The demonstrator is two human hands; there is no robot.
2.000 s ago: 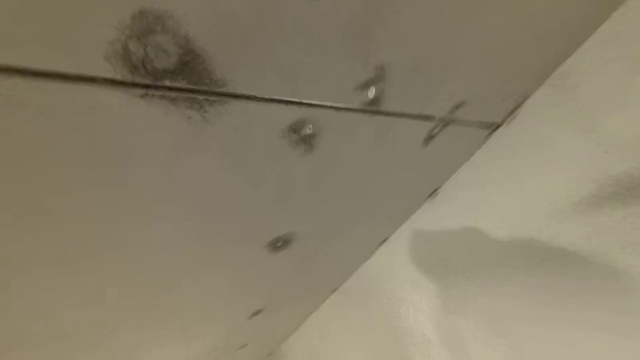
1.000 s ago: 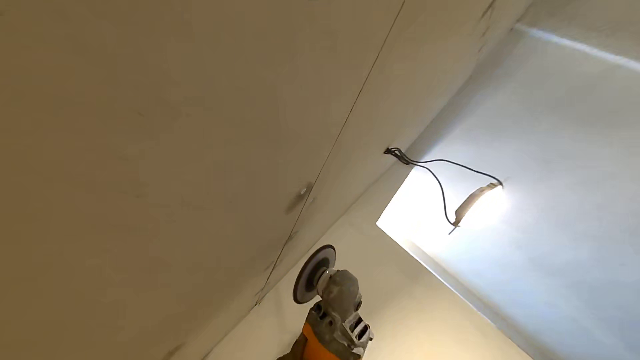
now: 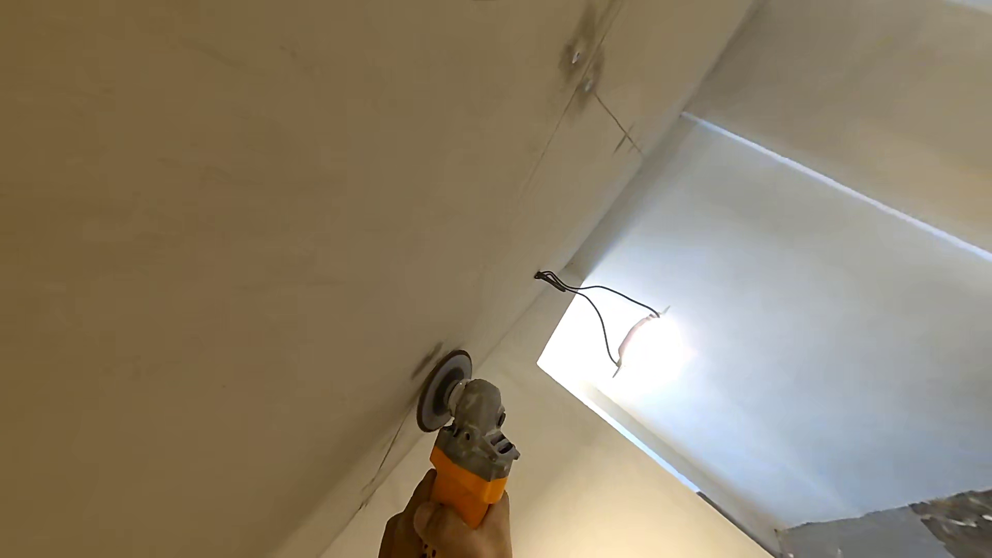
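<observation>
An orange and grey angle grinder [image 3: 473,465] rises from the bottom edge, head up. Its round disc [image 3: 445,390] is at the pale overhead panel [image 3: 294,256], beside a dark scuff [image 3: 426,360]. Low in the frame, my left hand [image 3: 401,531] wraps the left side of the grinder's body. My right hand [image 3: 469,535] closes round its right side, thumb across the front. The hands overlap closely and their lower parts are cut off. Whether the disc spins cannot be told.
A lit lamp [image 3: 651,345] hangs on dark wires [image 3: 593,289] from the panel's edge, right of the grinder. Dark scuffs with screw heads [image 3: 576,57] mark the panel near a joint at the top. A rough dark patch [image 3: 961,523] shows at bottom right.
One second ago the disc stood off the overhead panel; now it is at it, beside a dark scuff. My hands have come into view. The view has swung widely since two seconds ago.
</observation>
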